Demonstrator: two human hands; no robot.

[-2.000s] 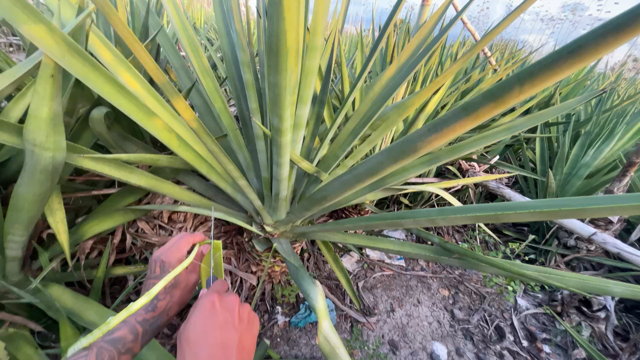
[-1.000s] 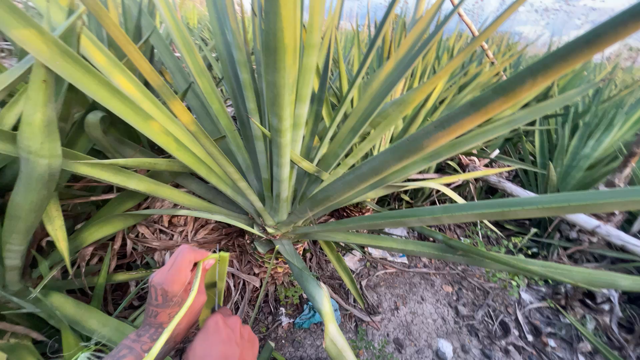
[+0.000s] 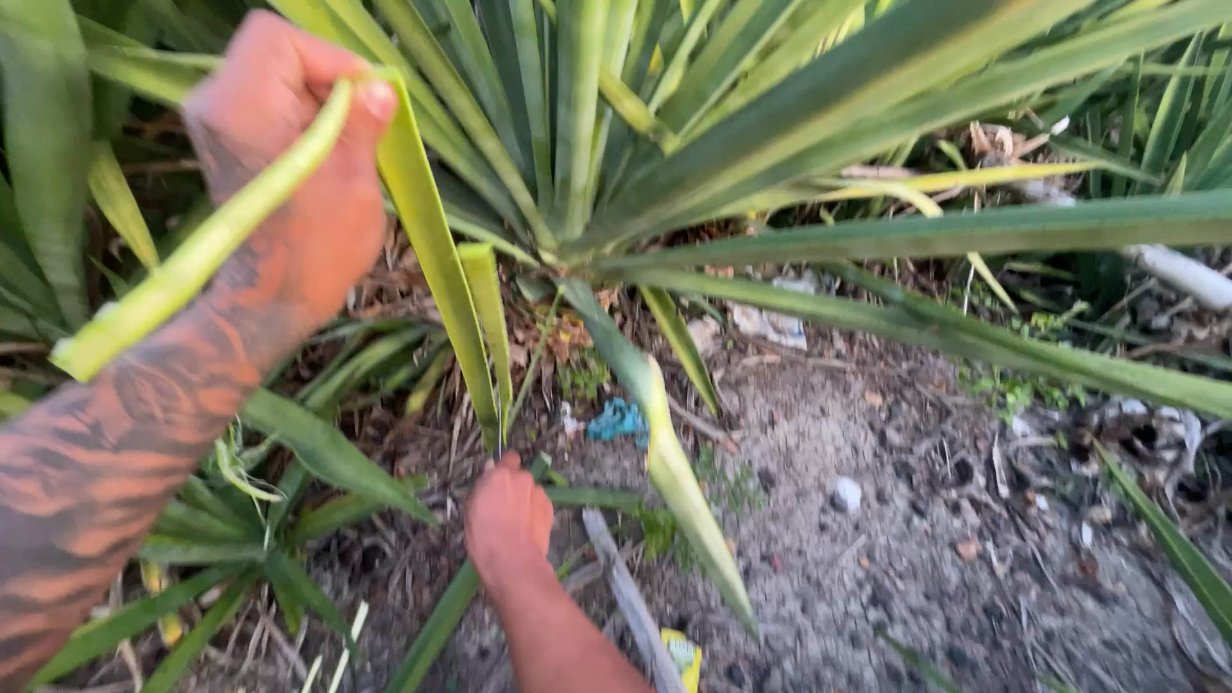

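My left hand [image 3: 308, 164], on a tattooed forearm, is raised at the upper left and pinches a long green leaf strip [image 3: 433, 241] between thumb and fingers. A pale cut piece [image 3: 207, 241] of leaf hangs from that grip toward the lower left. Below centre, my right hand [image 3: 508, 515] is closed round a thin knife, mostly hidden; its blade [image 3: 500, 438] meets the strip's lower part, where the leaf is split in two. Behind both hands spreads a large agave-like plant [image 3: 577, 144] with long stiff leaves.
A drooping leaf [image 3: 674, 462] hangs right of my right hand. On the ground lie a blue scrap [image 3: 619, 421], a grey wooden stick [image 3: 630, 602], a yellow wrapper [image 3: 681, 659] and a white stone-like lump [image 3: 847, 495]. Small spiky plants [image 3: 260, 549] grow at the lower left. A pale pole [image 3: 1184, 274] lies at the right.
My hands were close together; now the left is higher with the leaf strip and the right is lower, well apart from it. The strip is stretched out between them, and the view has moved closer.
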